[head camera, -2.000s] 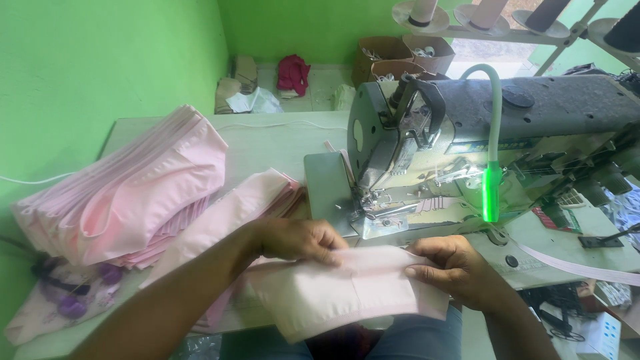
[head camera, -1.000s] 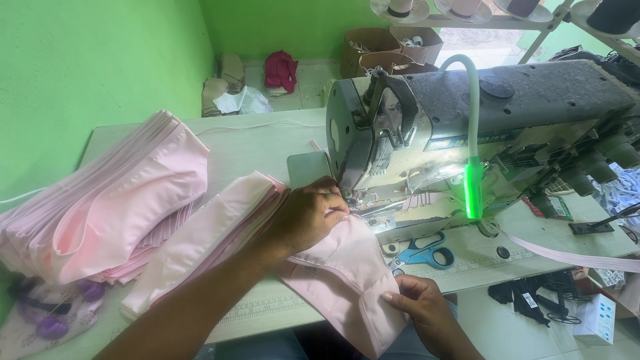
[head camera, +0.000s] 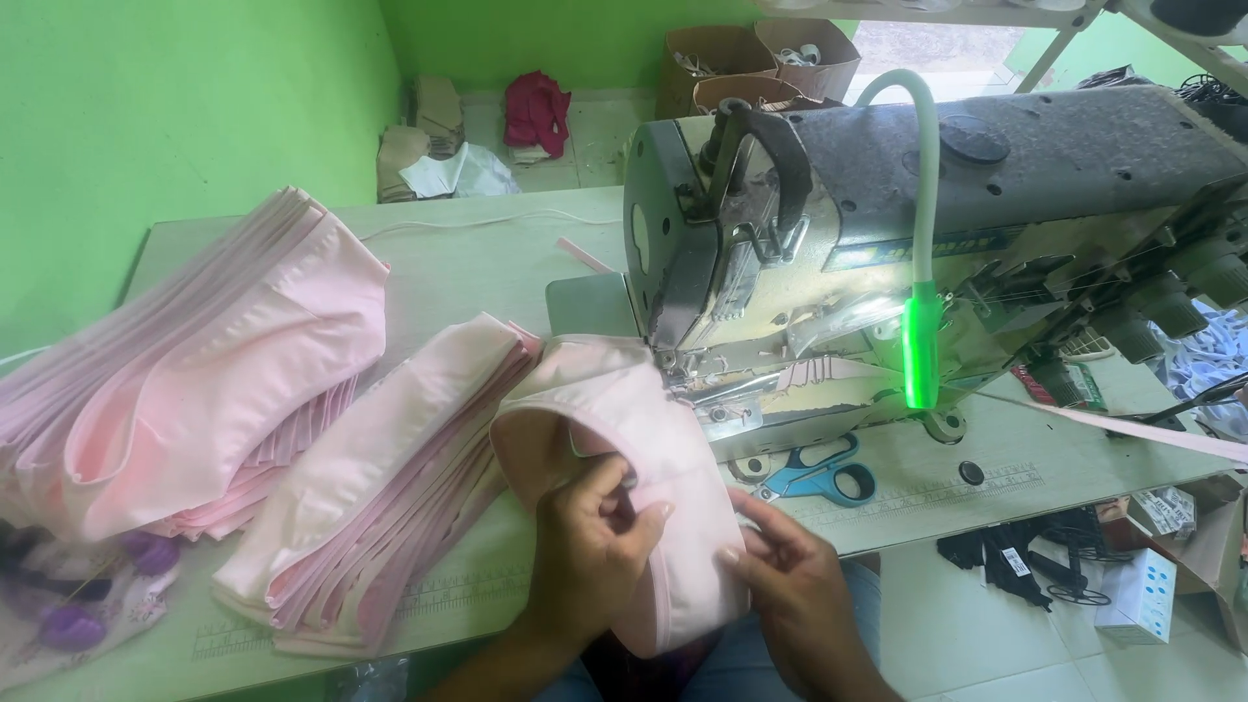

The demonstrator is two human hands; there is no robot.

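A pink fabric piece with a curved bound edge (head camera: 682,487) lies in front of the sewing machine (head camera: 760,292), its far end at the presser foot area. My left hand (head camera: 600,546) grips the piece near its curved inner edge, thumb and fingers together. My right hand (head camera: 795,575) pinches its right edge between thumb and fingers. Whether the needle is in the cloth cannot be told. To the left lies a folded stack of pink pieces (head camera: 390,468), and beyond it a larger pink stack (head camera: 253,361).
Blue-handled scissors (head camera: 829,478) lie on the table (head camera: 468,229) at the machine's front. A green-lit lamp (head camera: 921,346) hangs before the machine. Pink tape (head camera: 1121,424) runs in from the right. Cardboard boxes (head camera: 717,58) stand behind, and a small box (head camera: 1136,595) is on the floor.
The pink piece was held out flat between both hands in front of the machine; its far end now lies at the presser foot. My left hand has moved back from the machine since one second ago.
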